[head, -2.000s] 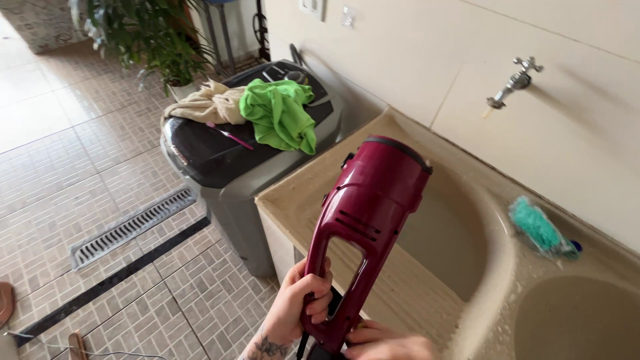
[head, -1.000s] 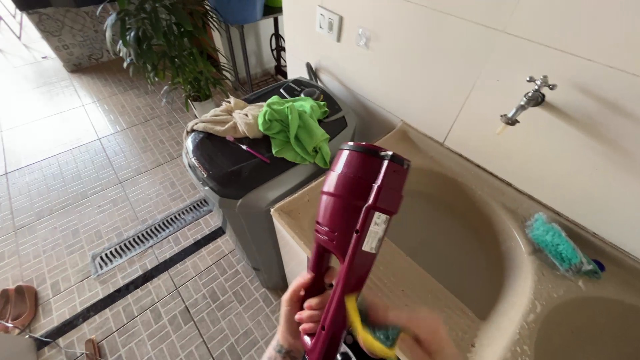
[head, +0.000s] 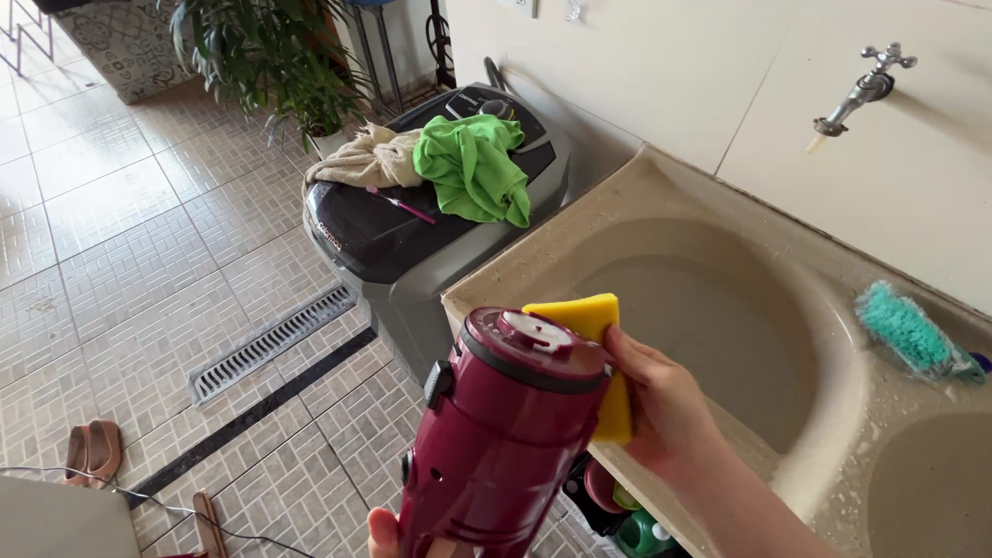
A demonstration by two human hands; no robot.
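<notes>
A dark red, handheld electric appliance body (head: 504, 434) is tilted in front of me, its round end with a white centre facing up. My left hand (head: 387, 535), mostly hidden behind it at the bottom edge, grips its lower part. With my right hand (head: 666, 403) I hold a yellow sponge (head: 577, 311) against the right side of its upper end. On the washing machine lid (head: 356, 232) lie a green cloth (head: 473, 170), a beige cloth (head: 372, 159) and a pink toothbrush (head: 403, 205).
A double-basin laundry sink (head: 542, 256) stands at the right under a wall tap (head: 860, 97). A teal brush (head: 903, 329) lies on its ledge. Bottles sit below the sink. Brown shoes (head: 101, 453), a cord (head: 194, 511), a floor drain (head: 271, 341) and a potted plant (head: 263, 62) are at the left.
The appliance has turned so its round end shows. My right hand with the yellow sponge has moved up from the appliance's lower part to its upper end.
</notes>
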